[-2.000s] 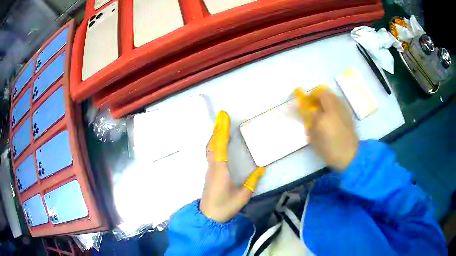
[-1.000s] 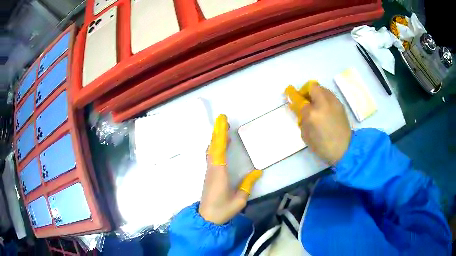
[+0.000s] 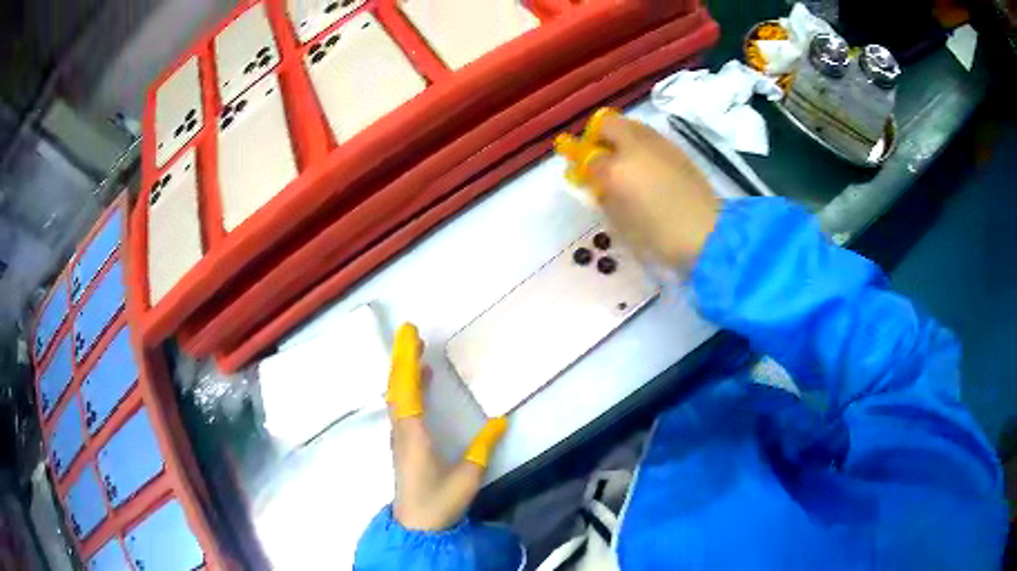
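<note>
A pale gold phone back cover (image 3: 546,323) lies flat on the white mat (image 3: 457,245), with three dark lens circles at its right end. My left hand (image 3: 429,446), with orange finger cots, is at the cover's left end, thumb tip near its lower left corner, fingers apart and holding nothing. My right hand (image 3: 647,184) is above the cover's lens end, slightly blurred. Its cotted fingertips are bunched together, with a small whitish bit showing under them; what it is cannot be made out.
Stacked red foam trays (image 3: 323,178) hold pale covers behind the mat. A second red tray (image 3: 167,446) with bluish pieces is at left. White wipes (image 3: 323,374) lie left of the mat. A crumpled wipe (image 3: 714,100), black tweezers (image 3: 719,156) and a metal tin (image 3: 848,112) are at upper right.
The view has shifted and turned. My right hand has moved up off the cover, uncovering its lens end. The cream pad seen at right before no longer shows. My left hand stays by the cover's left end.
</note>
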